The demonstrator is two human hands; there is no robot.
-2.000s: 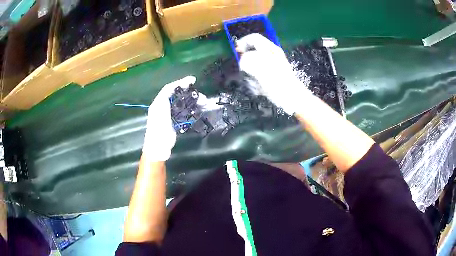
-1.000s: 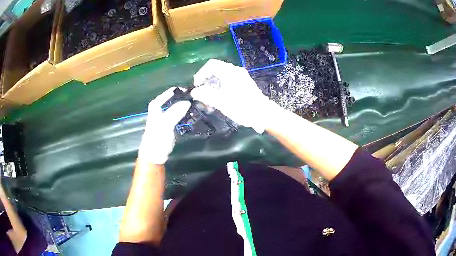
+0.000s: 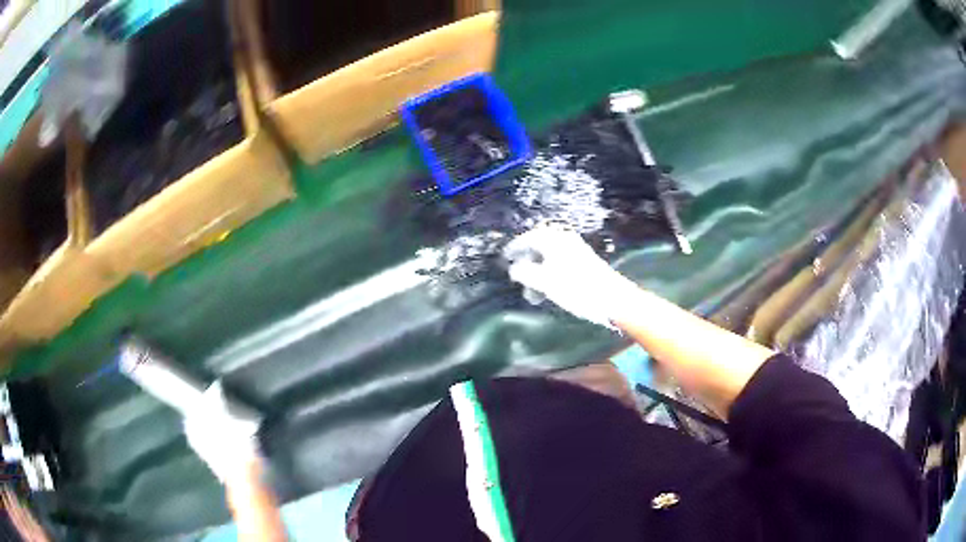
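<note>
My left hand [image 3: 220,432], in a white glove and blurred, is low at the left. A pale grey bar [image 3: 164,379] sticks out from it, with a thin blue strand [image 3: 101,373] by its far end. My right hand [image 3: 561,270], in a white glove, is over the near edge of the parts piles, fingers curled; whether it holds anything is hidden. Small silver pieces [image 3: 559,194] lie beyond it, with another pale, blurred patch of small pieces [image 3: 461,263] at its left. Small black parts [image 3: 625,175] lie right of the silver heap.
A blue tray [image 3: 447,191] with black parts stands behind the piles. Open cardboard boxes [image 3: 387,79] stand at the back left. A hammer-like tool [image 3: 662,185] lies at the right of the piles. Clear plastic wrap [image 3: 890,307] and cardboard are at the right, a dark object [image 3: 32,423] at far left.
The view has turned and shifted. My left hand has moved away to the lower left, apart from my right. My right hand has moved from my left hand to the near edge of the piles.
</note>
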